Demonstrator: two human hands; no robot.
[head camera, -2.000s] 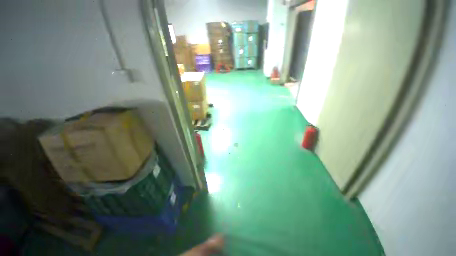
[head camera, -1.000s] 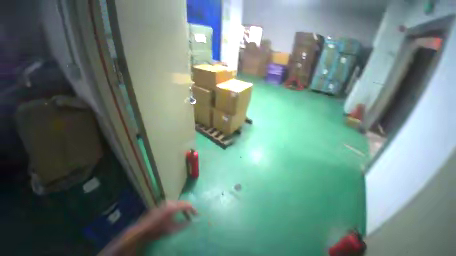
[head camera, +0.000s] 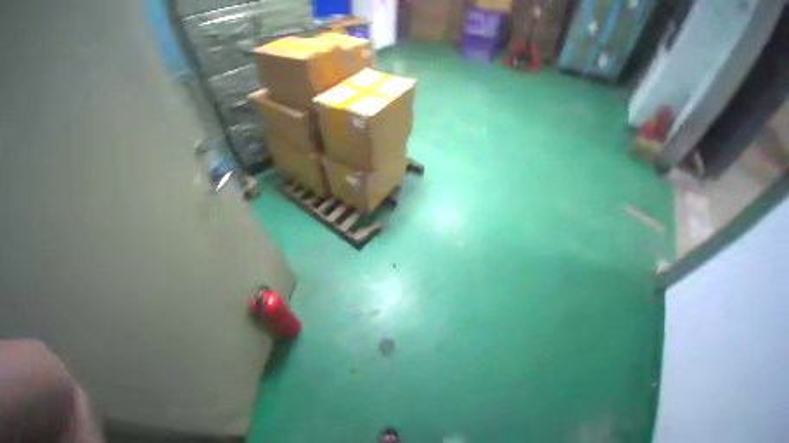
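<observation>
Brown cartons (head camera: 368, 117) with yellow tape crossing on top stand stacked on a slatted wooden pallet (head camera: 333, 212), left of centre and some way ahead. My left hand (head camera: 39, 398) is a large blurred shape cut off at the lower left corner, in front of a pale door. Its fingers cannot be made out. My right hand is out of the picture.
The pale door (head camera: 130, 260) fills the left side, with a red fire extinguisher (head camera: 275, 313) on the green floor at its foot. A red pallet jack (head camera: 522, 56), purple crate (head camera: 483, 35) and wrapped teal stack (head camera: 606, 35) stand at the back. A doorway opens at right.
The view has moved forward past the dark storage corner, and the taped cartons look nearer. My left hand has shifted from lower centre-left to the left corner.
</observation>
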